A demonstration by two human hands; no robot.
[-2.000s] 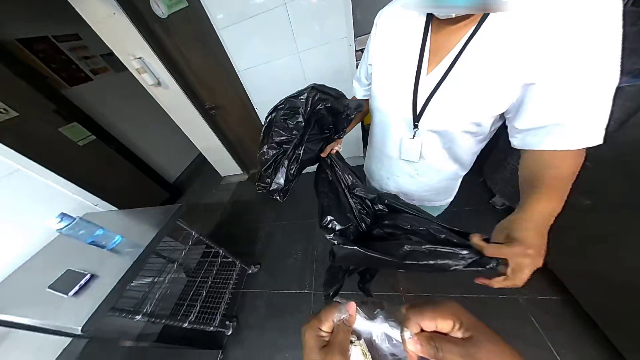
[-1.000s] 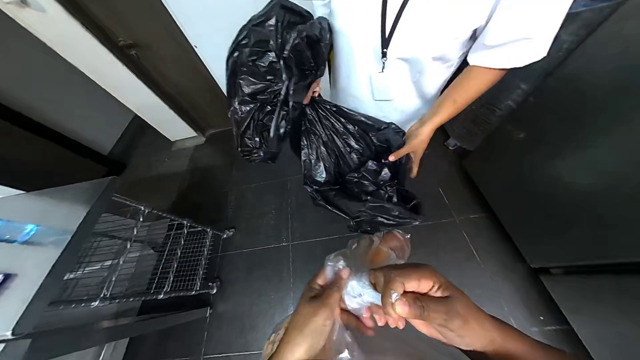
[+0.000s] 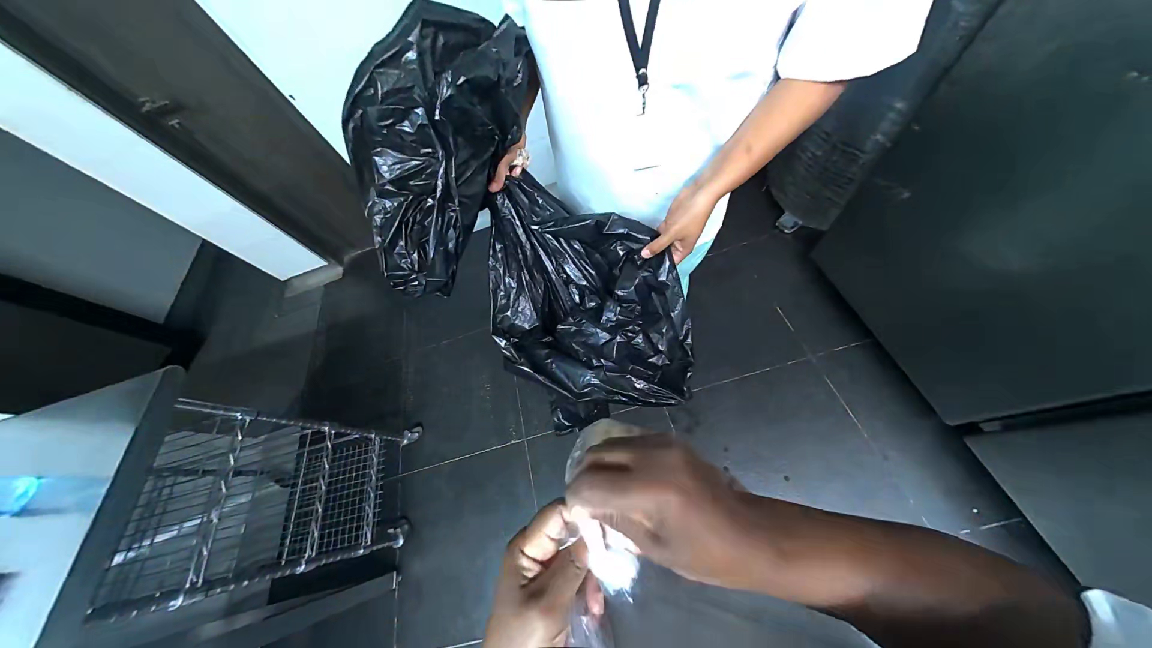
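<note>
My left hand [image 3: 544, 576] and my right hand [image 3: 652, 513] are close together at the bottom centre, both gripping a clear plastic bag [image 3: 615, 565] that is bunched between the fingers. Something pale lies at the bunched part, too blurred to name. Just beyond my hands, another person holds a black plastic bag [image 3: 594, 315] that hangs down with its rim spread. From the same person's other hand hangs a second bulky black plastic bag [image 3: 436, 144]. My hands do not touch the black bags.
A metal wire rack [image 3: 225, 495] on castors stands at lower left, beside a grey table [image 3: 90, 432] with a blue object at its edge. Dark cabinets [image 3: 1017, 216] line the right. A dark door [image 3: 207, 117] is at upper left. The floor [image 3: 468, 477] is dark tile.
My right hand has moved over the clear bag, closer to my left. The other person's free hand has moved in from the right since the earliest frame, and the black bag now hangs lower and bunched.
</note>
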